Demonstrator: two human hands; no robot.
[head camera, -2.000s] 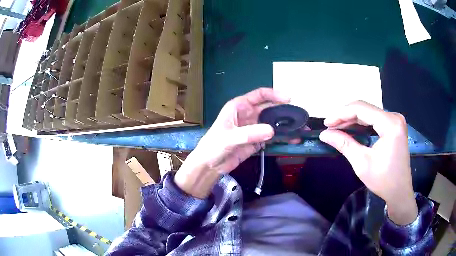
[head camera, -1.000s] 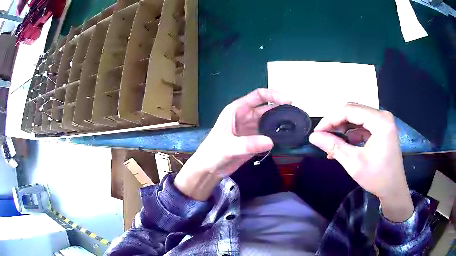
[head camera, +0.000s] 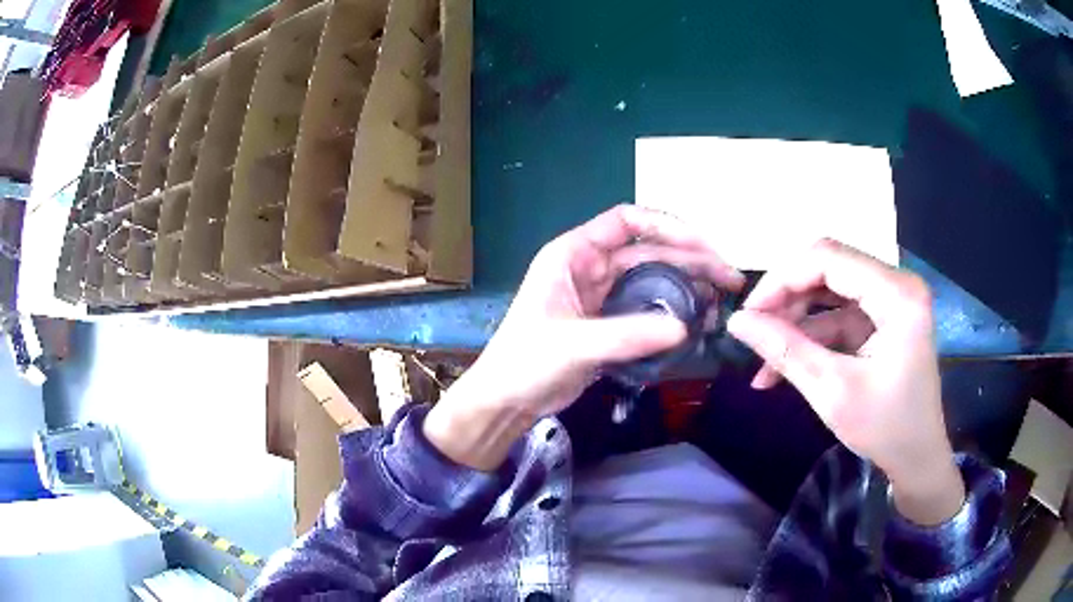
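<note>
A round black speaker (head camera: 650, 291) is held above the front edge of the bench. My left hand (head camera: 577, 318) grips it, with the thumb across its face and the fingers behind it. My right hand (head camera: 841, 341) is at the speaker's right side, thumb and forefinger pinched together on a small dark piece that is hard to make out against the speaker. A small pale blurred wire end (head camera: 622, 408) hangs below the speaker. A white sheet (head camera: 765, 200) lies flat on the bench just behind my hands.
A brown cardboard divider tray (head camera: 453, 153) stands on the green bench top (head camera: 553, 106) at left, with pale wires at its far end. A dark sheet (head camera: 977, 223) lies at right, a narrow white strip (head camera: 974, 53) at far right. Cardboard offcuts (head camera: 333, 396) are below the bench edge.
The speaker has turned in my left hand, and the left thumb now lies over its face. My right hand stays close at its right side. The wire end hangs slightly lower than a second ago.
</note>
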